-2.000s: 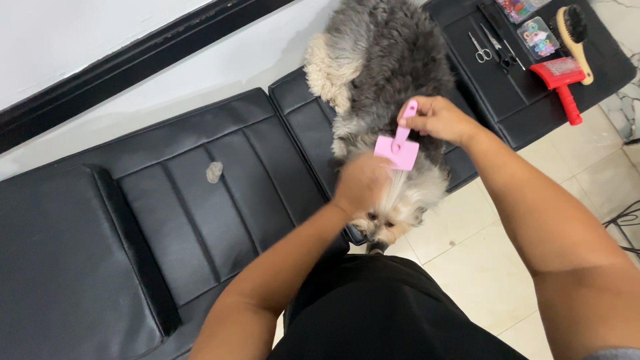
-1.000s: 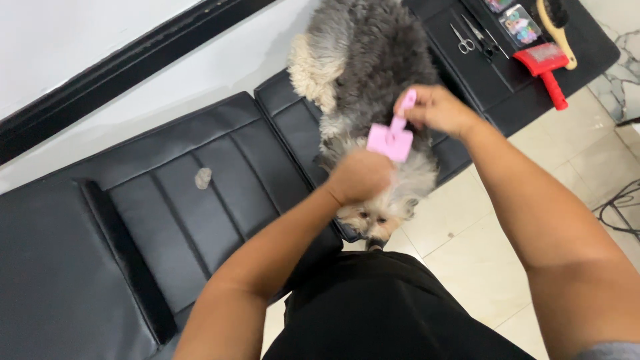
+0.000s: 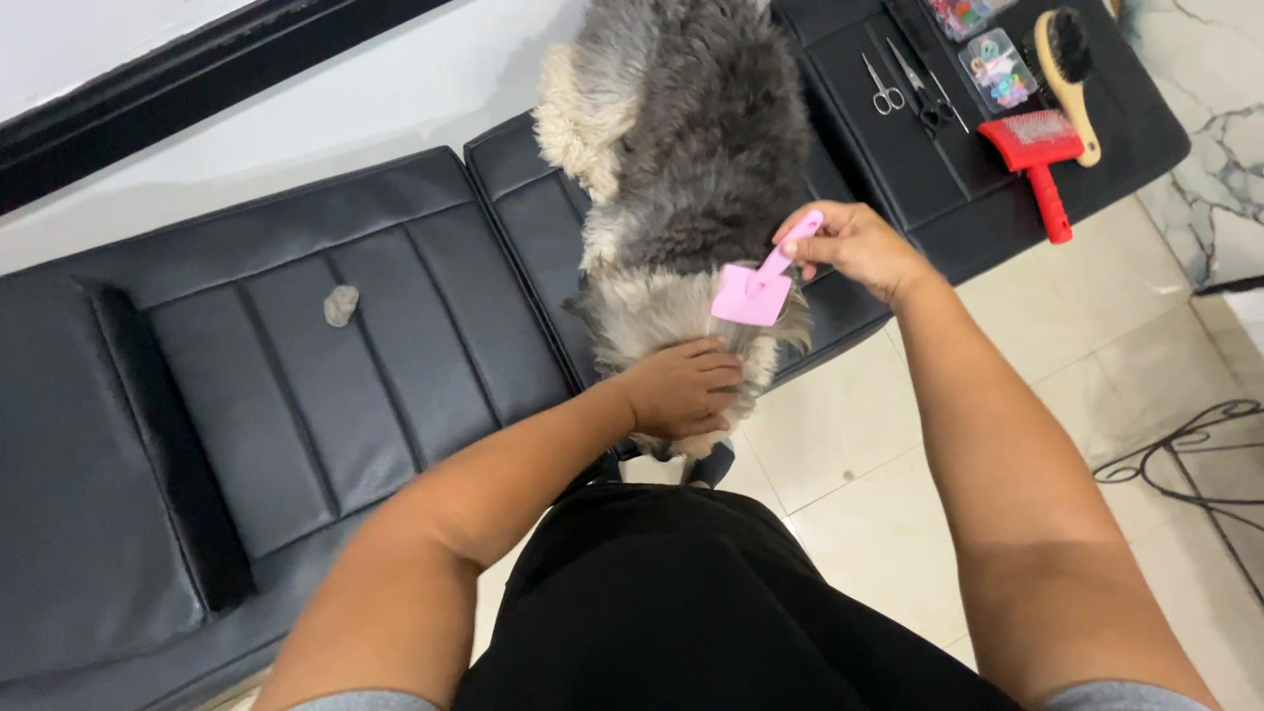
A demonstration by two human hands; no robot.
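A grey and cream long-haired dog lies on a black padded couch, its head toward me. My right hand grips the handle of a pink slicker brush, whose head rests at the fur on the side of the dog's head. Just below the brush, my left hand lies over the dog's head, fingers spread a little on the fur. Whether those fingers pinch any hair cannot be told. The dog's eyes are hidden under the hand and fur.
At the couch's right end lie small scissors, black-handled shears, a red slicker brush, a wooden-handled bristle brush and a clear box of hair ties. A fur clump lies left. Wrought metal stands at right.
My left hand has moved down from beside the brush onto the dog's face, which showed earlier and is now mostly covered. My right hand still holds the pink brush.
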